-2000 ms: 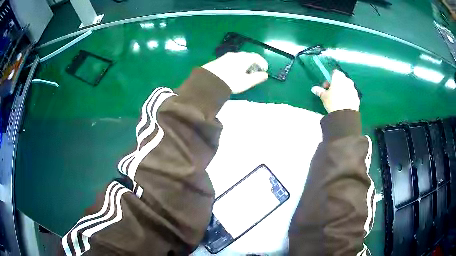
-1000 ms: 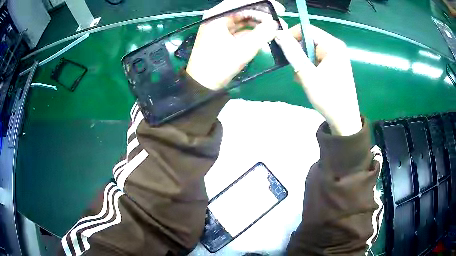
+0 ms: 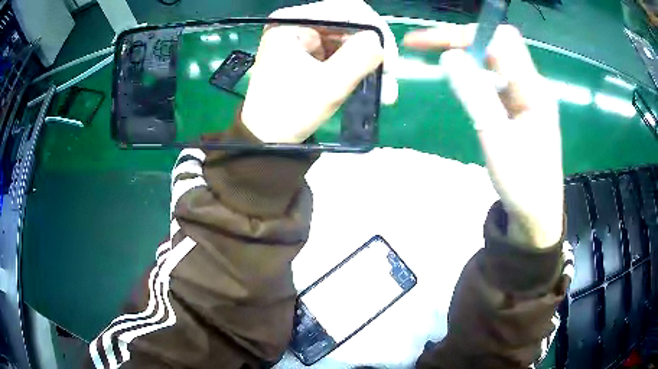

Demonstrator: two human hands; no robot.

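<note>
A black phone middle frame (image 3: 149, 86) is held up level above the green mat, its solid panel at the left. My left hand (image 3: 310, 79) grips it from behind at its right end and shows through the window, fingers at the top right corner. My right hand (image 3: 512, 101) is raised to the right, apart from the frame and blurred. It holds the tweezers (image 3: 489, 30), a blue-grey tool pointing up. Another black frame (image 3: 353, 331) lies tilted on the white work sheet (image 3: 426, 187).
A frame (image 3: 232, 70) lies on the green mat (image 3: 94, 216) behind the held one. Another small frame (image 3: 83, 105) lies at the far left. A black ribbed parts tray (image 3: 606, 238) is at the right. A metal rack (image 3: 22, 158) stands at the left edge.
My left hand has picked up a frame from the mat and turned it level. My right hand came in to the frame's right end, then moved away right with the tweezers.
</note>
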